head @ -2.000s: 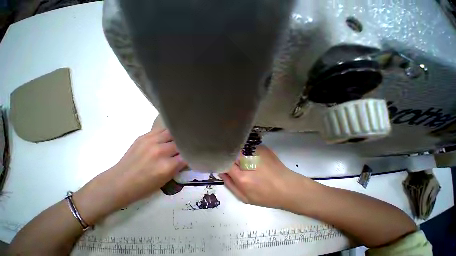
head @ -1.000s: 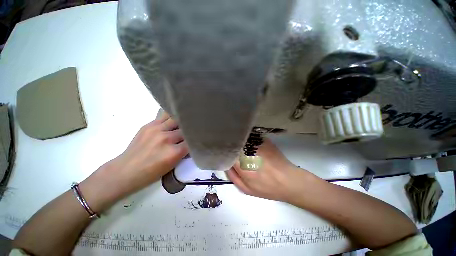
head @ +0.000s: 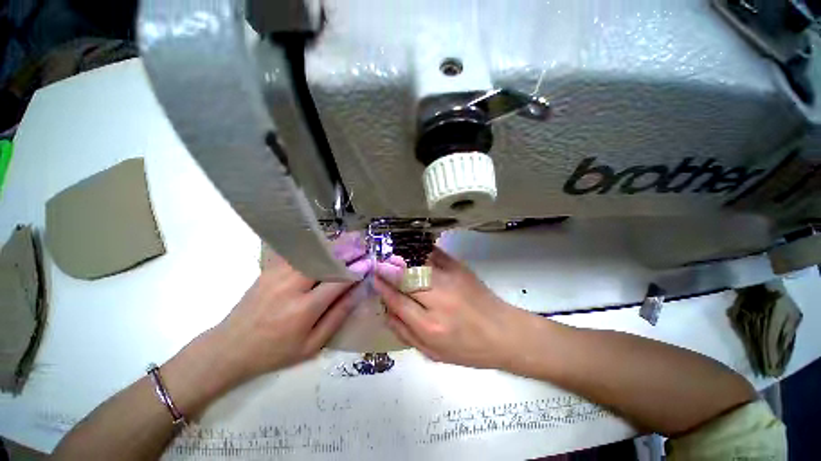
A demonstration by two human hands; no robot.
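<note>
A khaki cloth piece [head: 365, 326] lies on the machine bed at the needle area, partly under both hands. My left hand [head: 293, 302] presses its fingers on it from the left, fingertips beside the presser foot [head: 380, 243]. My right hand [head: 441, 311] has thumb and finger together on the cloth just right of and in front of the foot. Purple-white light falls on the fingertips. The needle cannot be made out clearly. The sewing machine head [head: 576, 117] stands over the work. The cloth's far edge is hidden by hands and machine.
A single khaki piece [head: 106, 219] lies flat on the left of the white table. A stack of khaki pieces [head: 20, 306] is at the left edge. A crumpled khaki bundle [head: 765, 329] is at the right end. A metal tab [head: 652, 304] sits on the bed edge.
The view has shifted, so the foot area now shows beside the machine's front. Khaki cloth now shows between the hands over the bed's front edge. The fingertips are closer together at the foot.
</note>
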